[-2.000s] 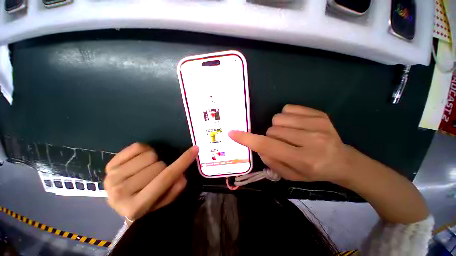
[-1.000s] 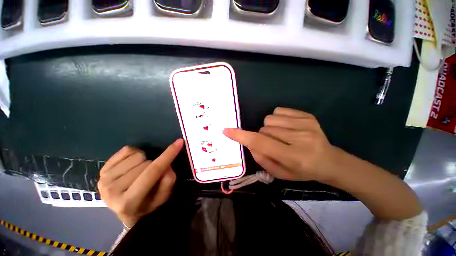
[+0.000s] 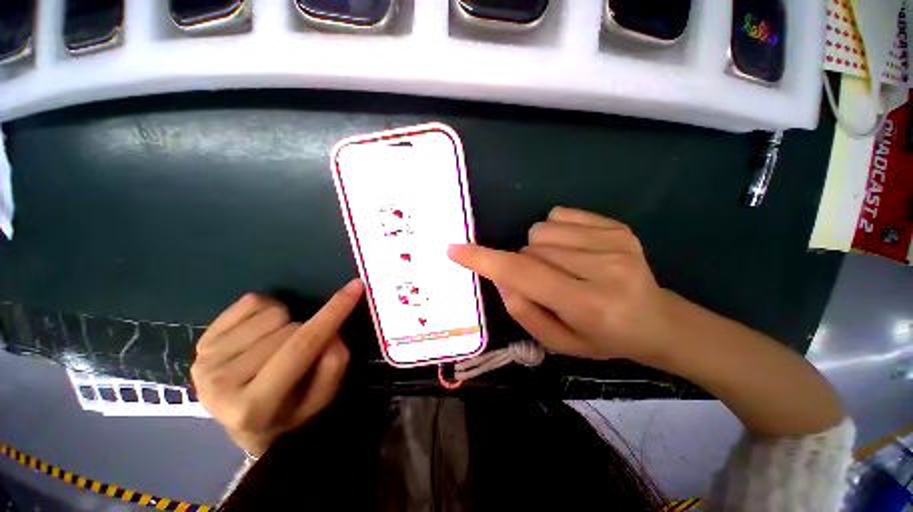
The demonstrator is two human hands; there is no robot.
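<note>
A smartphone (image 3: 420, 180) in a pale pink-white case lies on the dark green mat (image 3: 200, 220), its screen bright white with small red pictures. A pale cord (image 3: 506, 358) with a pink loop is at its bottom edge. My left hand (image 3: 270, 370) is at the phone's lower left, index fingertip at its left edge, other fingers curled. My right hand (image 3: 581, 285) has its index fingertip at the right part of the screen, other fingers curled. Neither hand holds anything.
A white foam tray (image 3: 400, 75) with several watches spans the top; one watch (image 3: 759, 40) shows coloured writing. At right are a silvery stick (image 3: 764, 172), a red printed box (image 3: 881, 190) and a red-dotted sheet (image 3: 844, 40). A lower watch tray (image 3: 135, 393) shows below the bench edge.
The view has shifted, showing more of the foam tray and watches. The phone's screen pictures differ from the earliest frame. Both hands keep nearly the same pose at the phone.
</note>
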